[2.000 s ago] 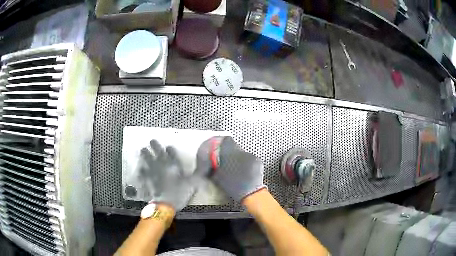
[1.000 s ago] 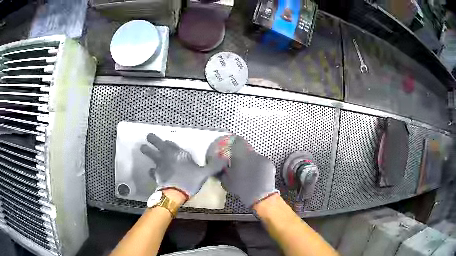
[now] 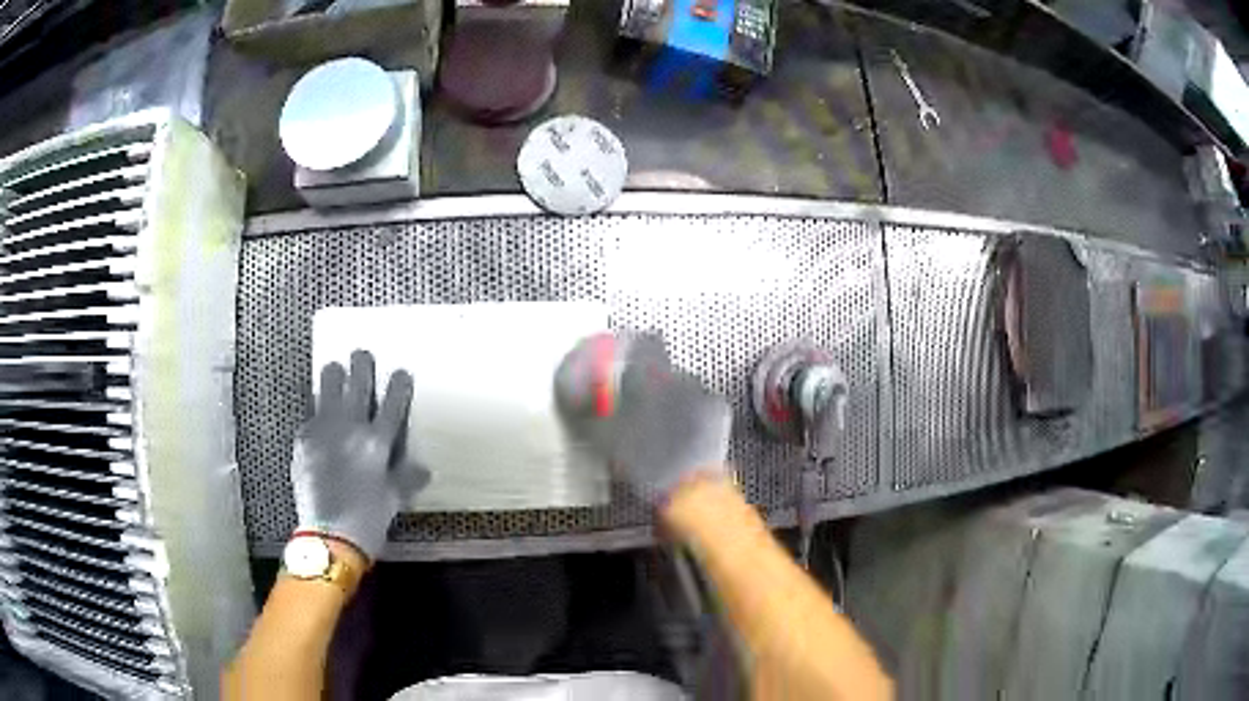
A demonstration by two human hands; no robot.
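A flat white panel point(image 3: 493, 397) lies on a perforated metal grille point(image 3: 726, 288). My left hand point(image 3: 354, 459), in a grey glove, rests with spread fingers on the panel's left end and holds no tool. My right hand point(image 3: 671, 418), also gloved, grips a sander point(image 3: 589, 384) from above at the panel's right end. The sander is blurred and mostly covered by the hand; red shows on it. Its underside is hidden. A second sander point(image 3: 801, 390) rests on the grille right of my right hand, with its hose running over the front edge.
A slotted off-white rack point(image 3: 206, 411) stands at the left. The rear ledge holds a pale disc stack point(image 3: 340, 117) on a white box, maroon discs point(image 3: 500, 75), a printed disc point(image 3: 573, 166), a blue-black carton point(image 3: 699, 41) and a wrench point(image 3: 916, 93). A dark block point(image 3: 1048, 322) lies right.
My left hand has moved left to the panel's left end. The panel's round corner hole, seen earlier at lower left, no longer shows. My right hand still grips the sander. The view has shifted slightly.
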